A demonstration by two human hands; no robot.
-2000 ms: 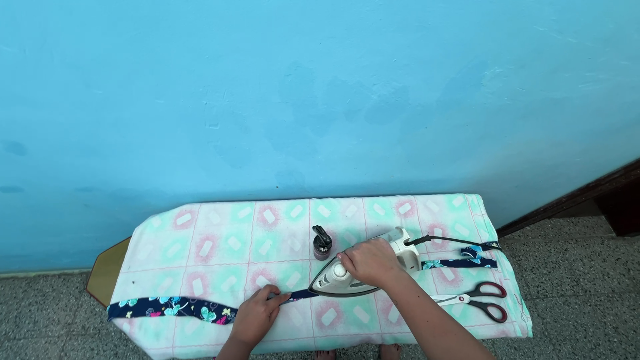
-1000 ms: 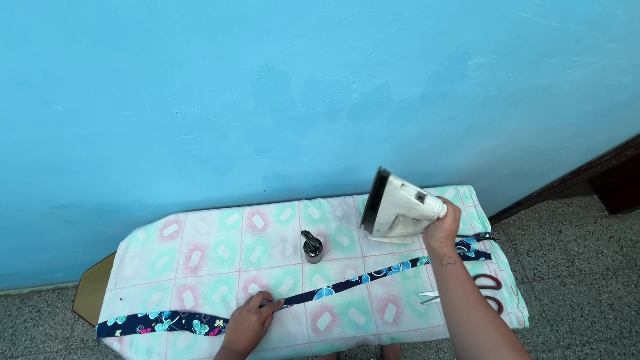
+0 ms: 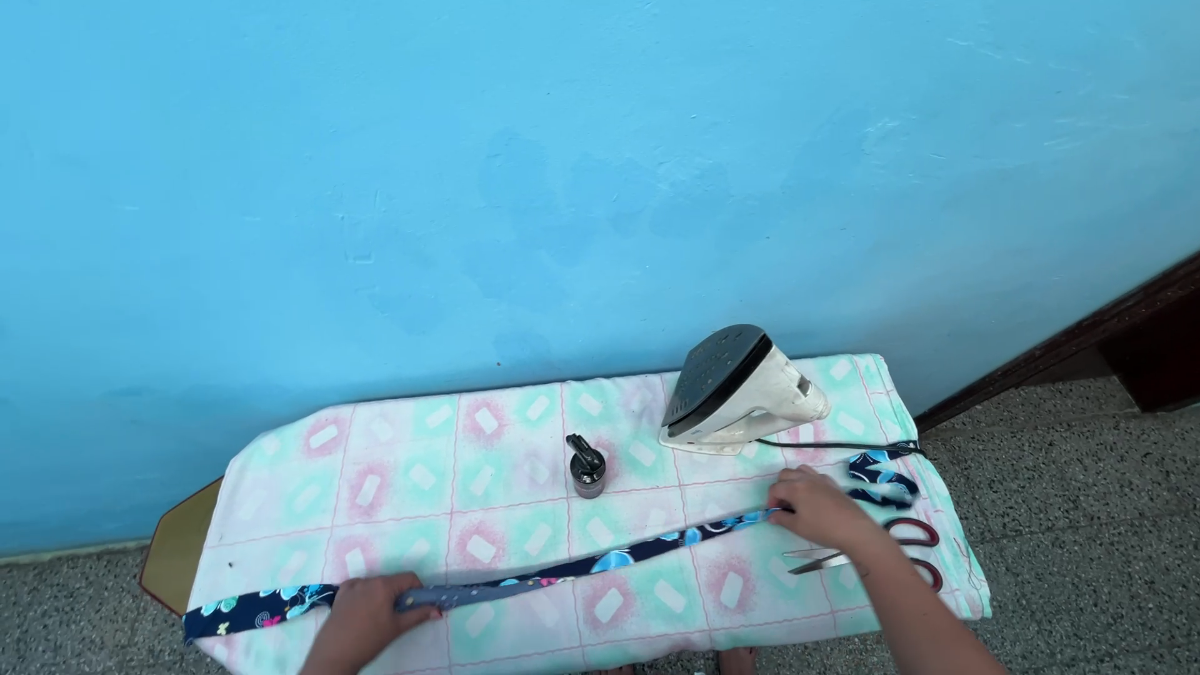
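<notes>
A long navy fabric strip with a blue floral print (image 3: 614, 561) lies lengthwise over the cloth-covered ironing board (image 3: 525, 469). My left hand (image 3: 367, 614) grips it left of the middle, where its paler underside shows. Farther right, my right hand (image 3: 814, 506) pinches the narrow folded strip between thumb and fingers; the rest lies bunched beyond it. A white steam iron (image 3: 741, 394) stands on its heel near the back edge, its soleplate facing left. Scissors with dark red handles (image 3: 914, 532) lie partly under my right forearm.
A small dark spray bottle (image 3: 588, 469) stands mid-board. The iron's black cord (image 3: 844, 445) runs off the right end. A blue wall (image 3: 562, 187) rises behind the board, with speckled floor (image 3: 1059, 525) at the right. Feet show below the front edge.
My right hand has let go of the iron, which was lifted a second ago and now stands upright, and has taken hold of the strip. The strip's underside now shows beside my left hand.
</notes>
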